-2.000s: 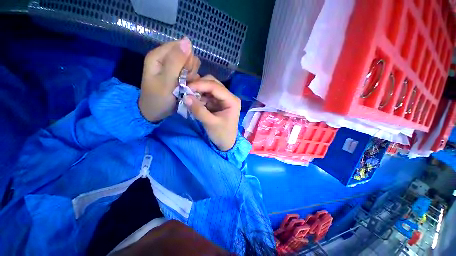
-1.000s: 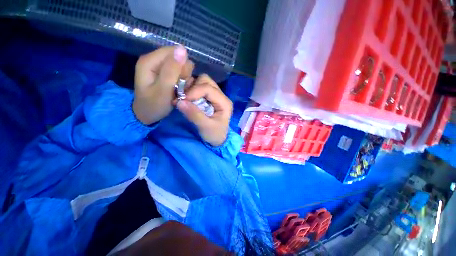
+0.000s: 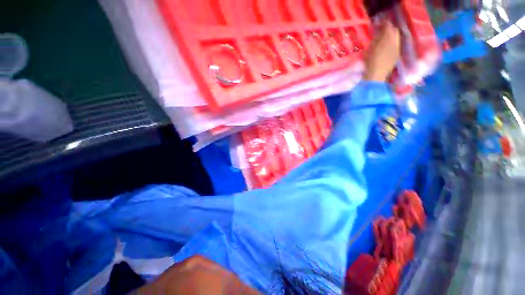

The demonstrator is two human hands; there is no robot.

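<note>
My right hand (image 3: 383, 53) is at the far end of the red compartment tray (image 3: 214, 95), at the upper right. It is small and blurred, and its fingertips and anything in them cannot be made out. Several thin shiny metal rings (image 3: 227, 63) lie in the tray's nearest row of pockets, one per pocket. My left hand is not in view; only blue sleeve shows low on the left.
White sheets (image 3: 138, 55) stick out under the tray. A film-covered lower red tray (image 3: 279, 152) sits below. A translucent bottle (image 3: 34, 109) stands on the green bench by the grey strip (image 3: 109, 118). Red objects (image 3: 394, 242) lie at lower right.
The view has swung right. My hands were together at a small metal piece with a white cloth; now my right arm is stretched to the tray's far end and my left hand is out of view.
</note>
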